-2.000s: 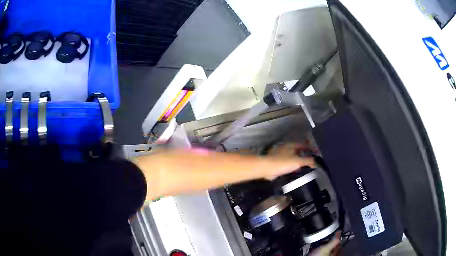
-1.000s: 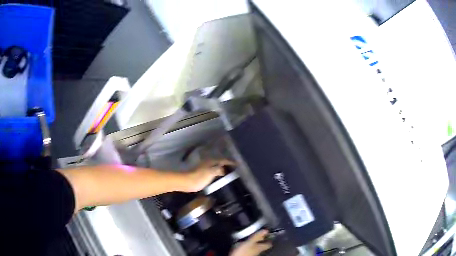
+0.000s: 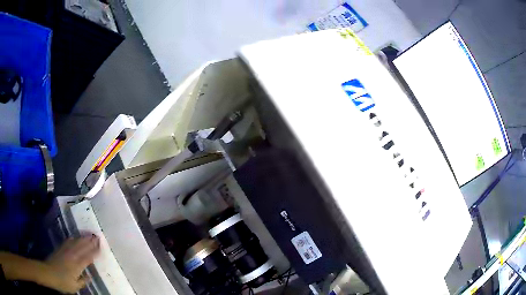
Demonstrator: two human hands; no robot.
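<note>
My left hand (image 3: 75,262) is blurred at the lower left, over the front panel (image 3: 112,268) of the off-white test box, with nothing visible in it. My right hand is out of the picture. The box's white lid (image 3: 346,155) with the blue logo is partly open. Inside the box is the test fixture (image 3: 245,250), black cylinders with white rings and a tan-topped round part beside them. I cannot make out whether a headset sits on it. A black module with a white label (image 3: 282,219) hangs under the lid.
A blue tote (image 3: 37,75) with a headset (image 3: 8,86) in it and a silvery band (image 3: 46,167) over its rim is at the left. A white upright bar (image 3: 106,151) stands at the box corner. A bright monitor (image 3: 453,103) is beyond the lid.
Both hands have left the fixture. My left hand has moved back to the front panel, and my right hand has gone out of view. The lid is lower, showing more outer face.
</note>
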